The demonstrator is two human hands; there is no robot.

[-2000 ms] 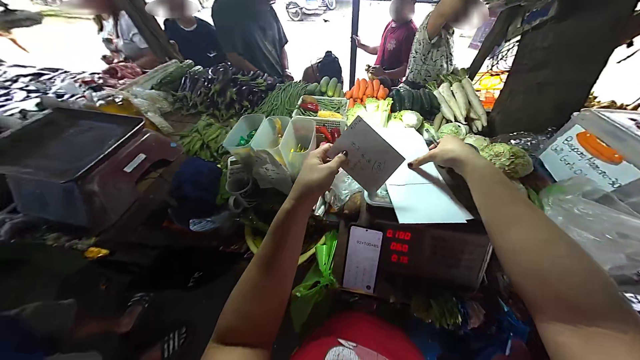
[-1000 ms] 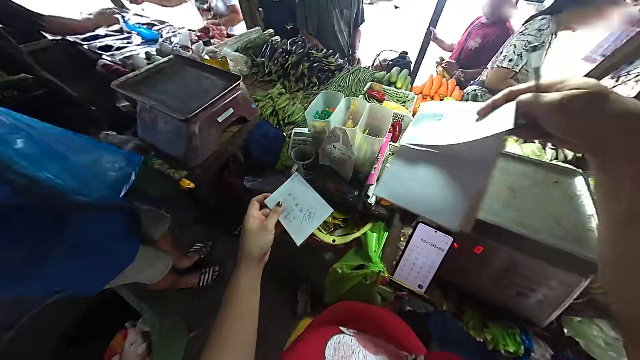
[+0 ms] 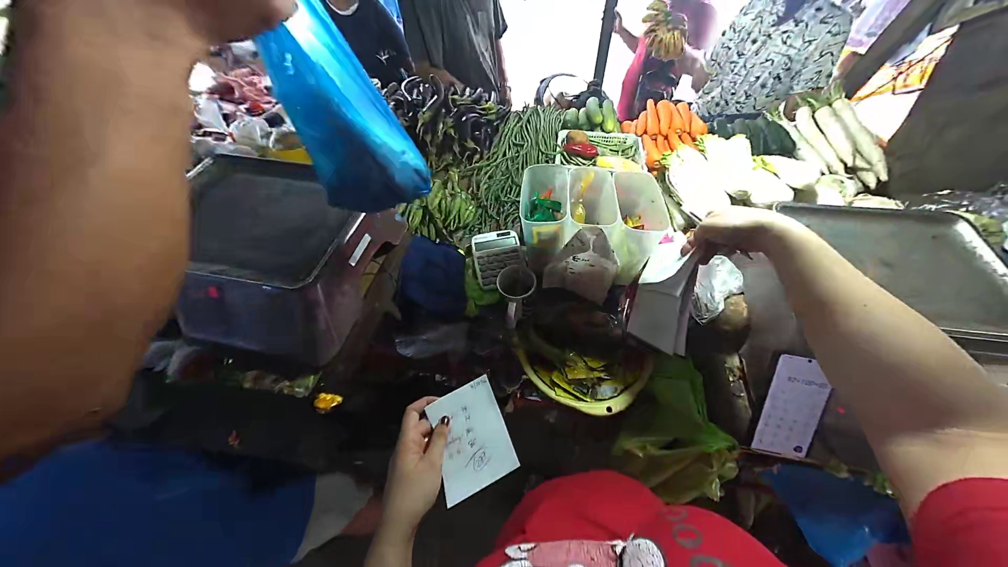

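Between the thumb and fingers of my left hand (image 3: 419,457) is a slip of white paper (image 3: 476,441) with handwriting on it, low in the middle of the view. My right hand (image 3: 728,235) grips the top of a stack of white papers (image 3: 663,303), which hangs beside the clear plastic containers (image 3: 594,205). A smartphone (image 3: 791,405) with a calculator on its screen leans below my right forearm. Left of the containers are a white desk calculator (image 3: 497,256) and a mug (image 3: 516,285). A yellow-rimmed basket (image 3: 606,408) of small packets is below them.
Another person's arm (image 3: 94,205) crosses the left side, near a blue plastic bag (image 3: 346,126). Weighing scales with metal trays (image 3: 260,220) (image 3: 898,260) flank the stall. Eggplants (image 3: 449,118), long beans (image 3: 520,157), carrots (image 3: 665,126) and white radishes (image 3: 843,134) lie behind. A green plastic bag (image 3: 669,441) hangs low.
My right hand has lowered the stack of papers to beside the containers. My left hand still holds the slip, first seen near the stack. Another person's arm and a blue bag have come in at left.
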